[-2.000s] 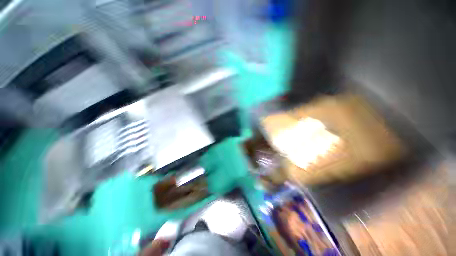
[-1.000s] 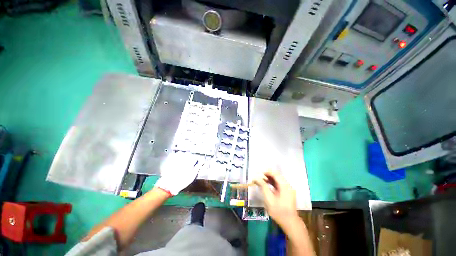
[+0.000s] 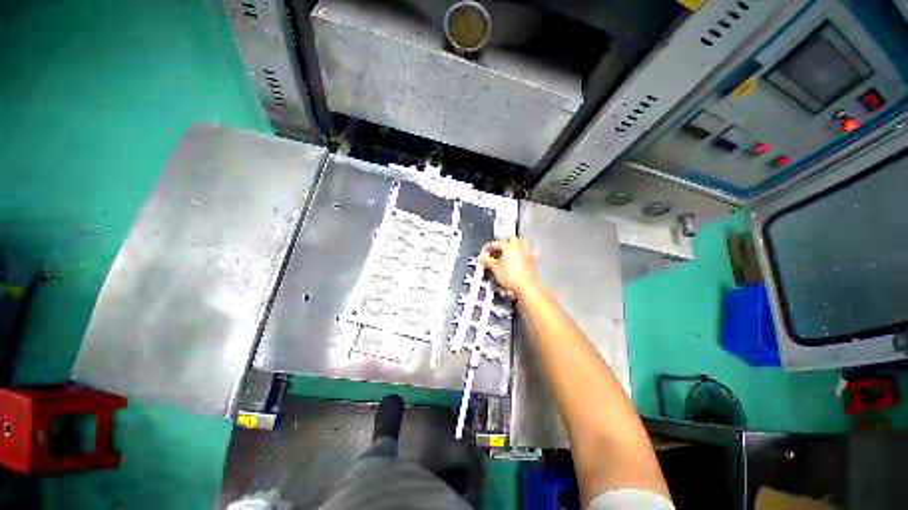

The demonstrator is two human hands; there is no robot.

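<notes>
The pale mould plate (image 3: 406, 271), with rows of round cavities, lies flat on the steel press table (image 3: 299, 344). The loading rack (image 3: 476, 324), a narrow bar with paired side stubs, lies to its right, its handle reaching over the table's front edge. My bare right hand (image 3: 506, 265) is at the rack's far end, thumb and fingers pinched on it; the fingertips partly hide that end. A white shape at the bottom edge looks like my gloved left hand (image 3: 257, 500), mostly cut off, so its grip cannot be seen.
The press block (image 3: 448, 90) stands behind the table, with a control panel (image 3: 767, 110) and open door (image 3: 846, 249) at the right. Side plates (image 3: 199, 269) flank the table. A red stool (image 3: 60, 430) is at the left, a blue bin (image 3: 749, 325) at the right, a dark bench at lower right.
My gloved left hand has left the mould plate's near edge and dropped to the bottom of the picture. My right hand has moved forward from the table's front right to the rack's far end.
</notes>
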